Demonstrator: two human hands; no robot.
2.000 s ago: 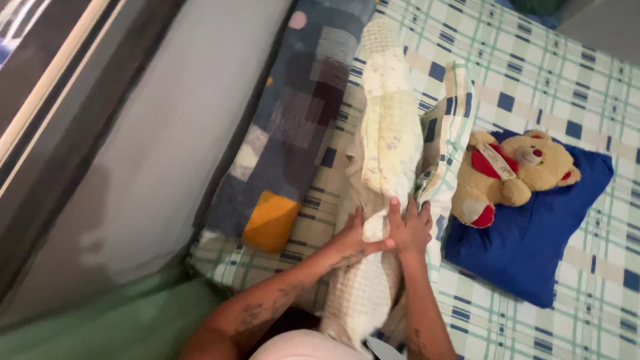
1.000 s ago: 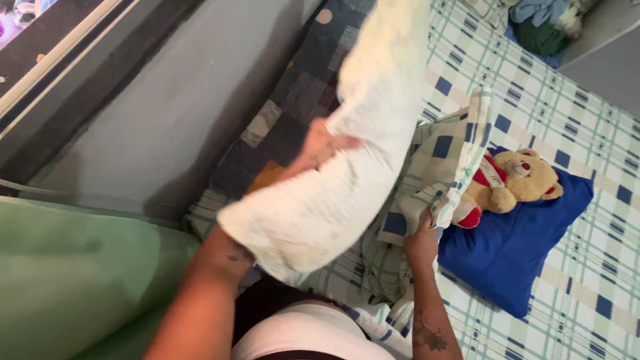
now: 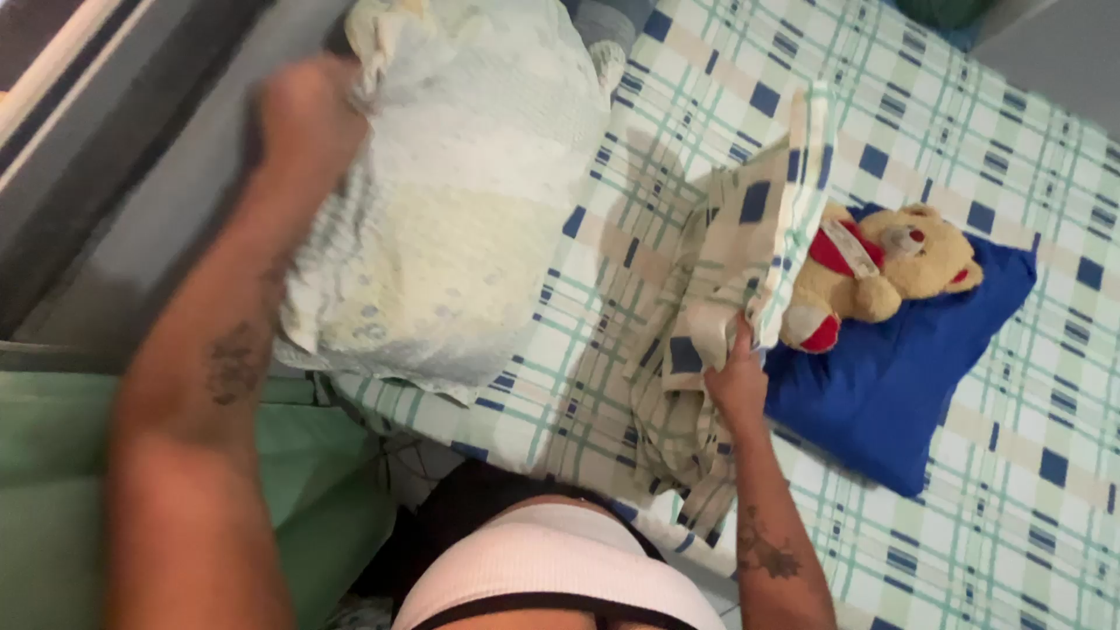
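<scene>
My left hand point(image 3: 311, 118) is closed at the upper left edge of a pale yellow and white pillow point(image 3: 464, 219), which lies over the left side of the bed; motion blurs the fingers. My right hand point(image 3: 740, 376) grips the lower edge of a plaid pillowcase or folded cloth point(image 3: 744, 236), held up on its side. Just right of it, a tan teddy bear point(image 3: 866, 262) with a red heart lies on a blue pillow point(image 3: 884, 394).
A plaid sheet point(image 3: 1006, 420) covers the mattress. A grey wall point(image 3: 149, 227) runs along the left side. Green fabric point(image 3: 324, 490) hangs or lies at the lower left. A dark patterned item point(image 3: 612, 22) shows partly behind the pale pillow.
The pale pillow, upright in my left hand a second ago, now lies flat at the left over the dark patchwork item. My right hand, earlier beside my left on the pale pillow, now holds the plaid cloth.
</scene>
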